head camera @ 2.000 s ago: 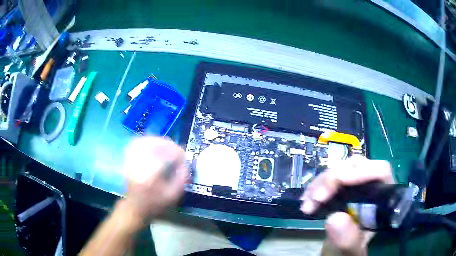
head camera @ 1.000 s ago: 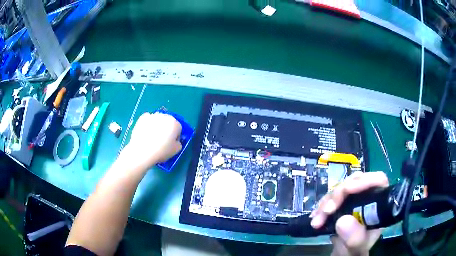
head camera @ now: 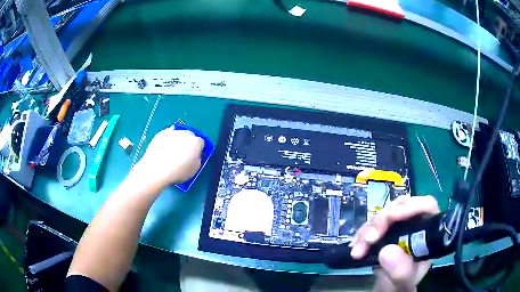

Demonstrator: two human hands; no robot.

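Note:
My left hand (head camera: pixel 177 155) is over the blue screw tray (head camera: pixel 198 174) and covers most of it; its fingertips are hidden, so I cannot tell what they hold. My right hand (head camera: pixel 393 234) is closed around the black electric screwdriver (head camera: pixel 425 236), which lies level with its tip pointing left over the laptop's front edge. The open laptop chassis (head camera: pixel 212 211) holds the motherboard (head camera: pixel 273 188), with the long black battery (head camera: pixel 325 149) along the far side. An orange flat cable (head camera: pixel 381 177) sits right of centre below the battery.
Left of the tray are a green-handled tool (head camera: pixel 104 153), a pale tape roll (head camera: pixel 71 166) and small parts. Thin tweezers (head camera: pixel 429 162) and a loose fan (head camera: pixel 461 133) lie right of the laptop. The screwdriver's black cable (head camera: pixel 495 227) loops at right. A metal rail (head camera: pixel 256 91) runs behind.
My left hand has moved from the laptop's left edge to the blue tray, where it stays over the last second. My right hand keeps hold of the screwdriver. The camera view has shifted.

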